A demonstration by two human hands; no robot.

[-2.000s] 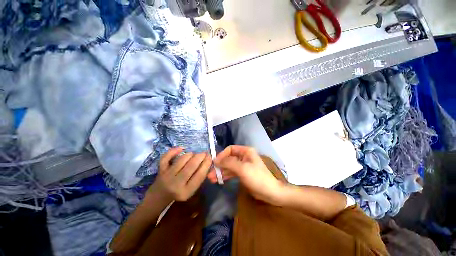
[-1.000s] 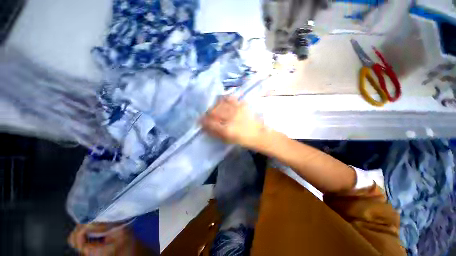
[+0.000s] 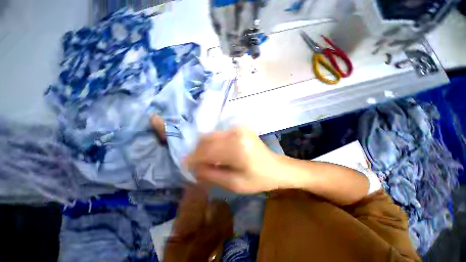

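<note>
The pale blue garment piece (image 3: pixel 138 148) lies heaped left of the needle, with its blue floral part (image 3: pixel 102 64) behind it. The sewing machine's presser foot and needle (image 3: pixel 236 62) stand at top centre, with a cloth edge running from there toward me. My right hand (image 3: pixel 232 158) is blurred, its fingers closed on the near edge of the pale cloth. My left hand (image 3: pixel 159 128) is mostly hidden by the cloth; only a fingertip part shows, so its grip cannot be told.
Scissors (image 3: pixel 332 64) with yellow and red handles lie on the machine bed. Pale strands (image 3: pixel 36 164) lie at far left. A crumpled blue heap with strands (image 3: pixel 398 148) is at lower right, beside a white card (image 3: pixel 345 155). Striped blue cloth hangs at lower left.
My left hand has moved from the lower left up into the cloth. The cloth is no longer stretched toward the lower left and is bunched. The camera view has shifted.
</note>
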